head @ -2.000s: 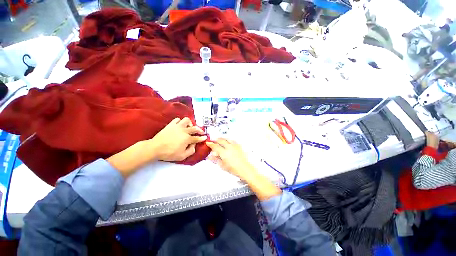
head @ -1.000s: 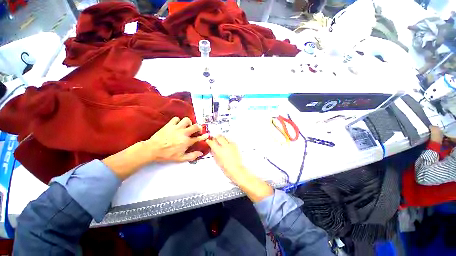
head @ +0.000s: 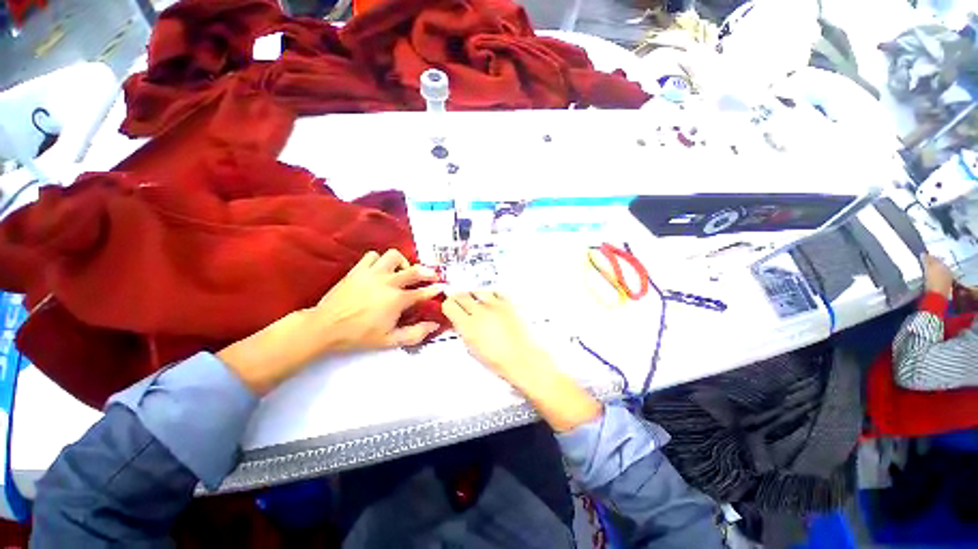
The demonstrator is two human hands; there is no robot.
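A dark red knit garment (head: pixel 215 241) lies on the table left of the needle of a white sewing machine (head: pixel 536 161). My left hand (head: pixel 375 303) presses and pinches its edge at the presser foot (head: pixel 459 255), fingers bent. My right hand (head: pixel 491 330) lies just right of it, its fingertips touching the small red edge in front of the foot. The cloth under my fingers is mostly hidden. The needle tip is too small to tell.
Scissors (head: pixel 619 272) and a dark cord (head: pixel 656 349) lie right of my right hand. A red garment heap (head: pixel 450 54) lies behind the machine. Dark striped cloth (head: pixel 751 429) hangs below the table. Another person's striped sleeve (head: pixel 931 345) shows at right.
The view has shifted slightly. The red edge between my fingertips shows less than a second ago, and my right fingers lie flatter beside the foot. Both hands stay at the needle area.
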